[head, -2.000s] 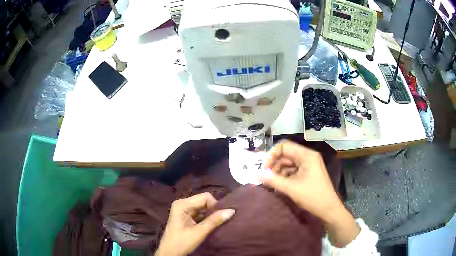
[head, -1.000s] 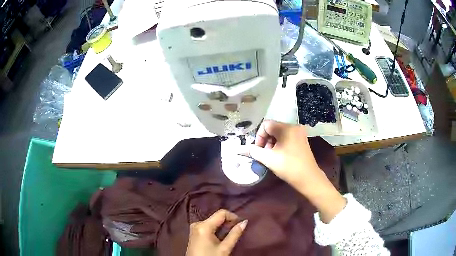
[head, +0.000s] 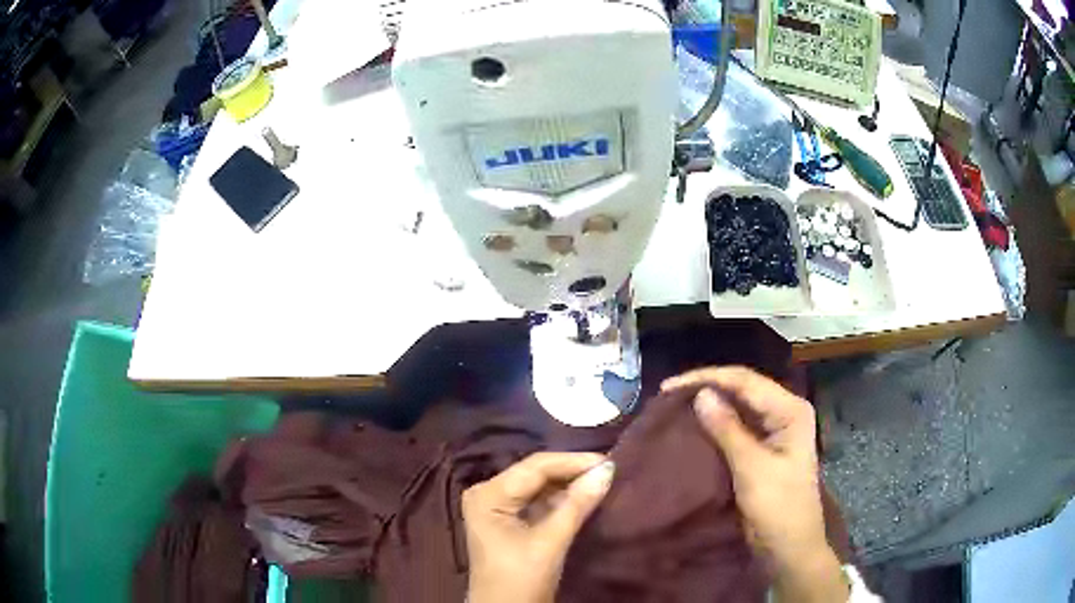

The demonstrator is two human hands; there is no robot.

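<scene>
The maroon-brown garment [head: 660, 518] lies over my lap and around the machine bed. My left hand [head: 536, 512] pinches its cloth between thumb and finger, just below the bed. My right hand [head: 760, 454] pinches the folded edge further right, and the cloth is stretched between both hands. The white rounded machine bed [head: 584, 383] is bare, with a greyish patch at its right. The button clamp [head: 584, 320] is under the white JUKI head [head: 548, 130]; I cannot tell if it holds a button.
Right of the head are a black-button tray [head: 752, 245], a white-button tray [head: 851, 283], a green-handled screwdriver [head: 866, 171] and a control panel [head: 818, 50]. A mobile phone [head: 254, 189] lies at left. The green bin [head: 88, 459] stands lower left, with garment cloth trailing into it.
My right hand has left the clamp, moved down and right, and taken hold of the garment edge. My left hand has moved up and right with the cloth.
</scene>
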